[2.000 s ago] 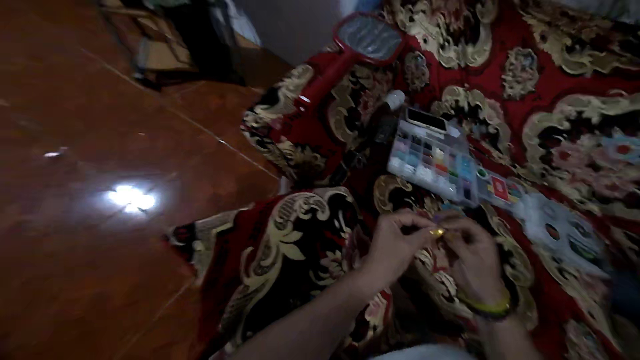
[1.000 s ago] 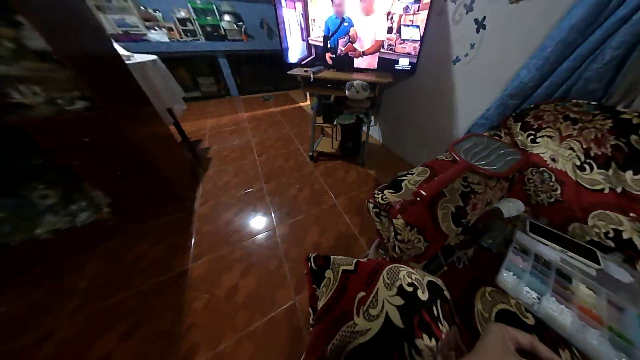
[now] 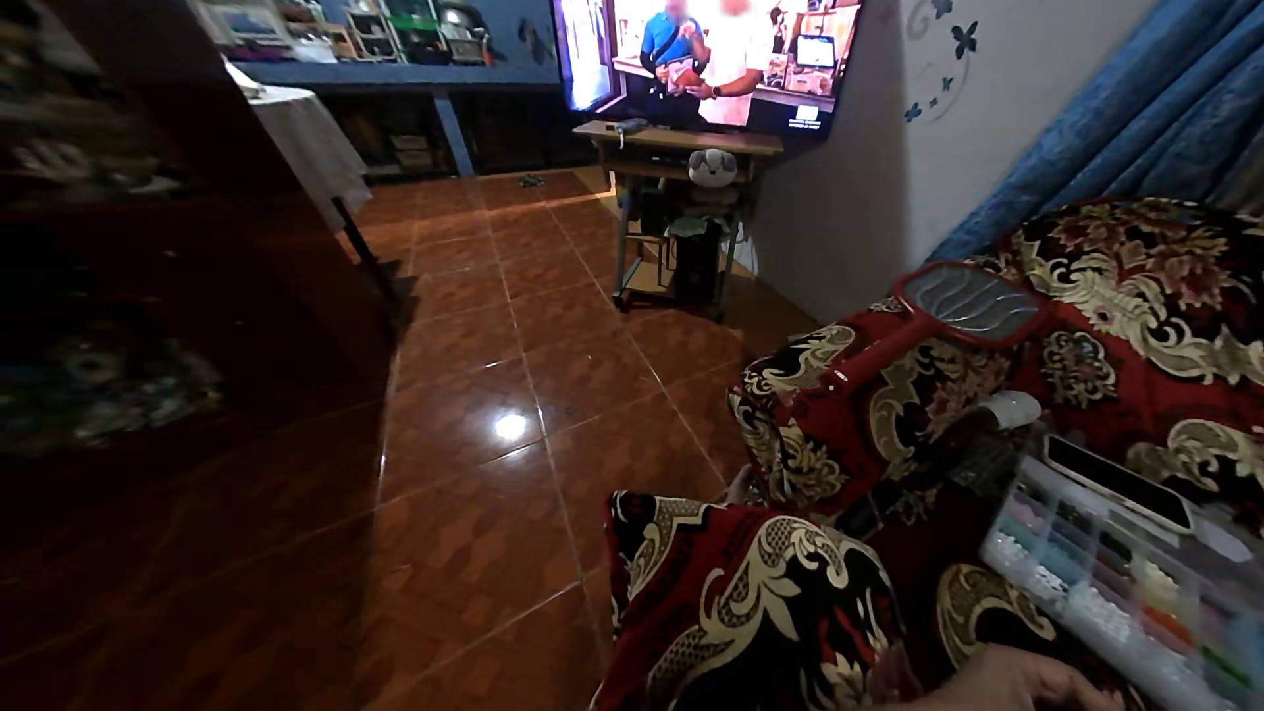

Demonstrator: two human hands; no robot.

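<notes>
My left hand [image 3: 1027, 681] shows only in part at the bottom edge, right of centre, with its fingers bent. Whether it holds anything is hidden below the edge. Beside it, on the patterned sofa cover, lies a clear plastic compartment box [image 3: 1096, 612] with beads of several colours. A phone [image 3: 1118, 484] with a dark screen rests along the box's far edge. My right hand is out of view.
A red electric racket [image 3: 973, 301] lies on the sofa's arm, with a white-ended object [image 3: 1009, 409] nearer the box. A patterned cushion [image 3: 750, 602] is at the lower middle. Beyond the tiled floor [image 3: 474, 474] stand a television [image 3: 711, 59] on a wheeled stand [image 3: 681, 148] and a cloth-covered table [image 3: 306, 138].
The view has swung up and left since two seconds ago. Both hands were together then around a small yellowish thing; now only part of my left hand shows.
</notes>
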